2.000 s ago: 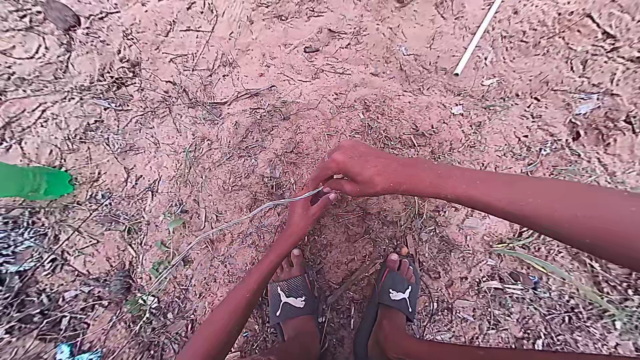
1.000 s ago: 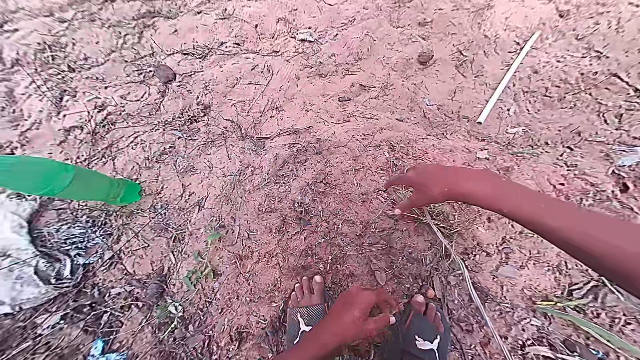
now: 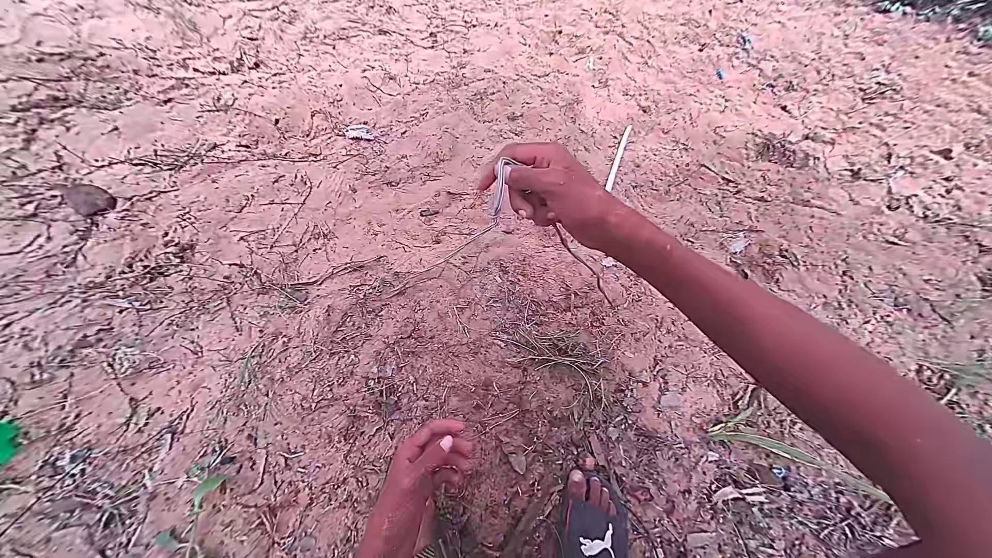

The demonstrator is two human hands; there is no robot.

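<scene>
My right hand (image 3: pixel 542 186) is raised above the ground at the upper middle, its fingers closed on a thin grey strand (image 3: pixel 498 194), perhaps cord or wire. The strand bends over the index finger, and one thin length trails down to the left; a darker length hangs below the palm. Low in the view, my left hand (image 3: pixel 422 473) has its fingers loosely curled and apart, with nothing seen in it. A dark Puma slide sandal (image 3: pixel 593 523) is on my right foot, just right of that hand.
Reddish soil bears dry twigs and a small heap of dry grass (image 3: pixel 554 349). A white stick or tube (image 3: pixel 618 159) lies beyond my right hand. A dark stone (image 3: pixel 89 200) is at the left, a green object (image 3: pixel 8 442) at the left edge, and a long green leaf (image 3: pixel 798 453) at the lower right.
Two seconds ago both hands were together on the strand; now they are apart and only my right hand holds it. Since one second ago, my right hand has moved forward. The view has shifted.
</scene>
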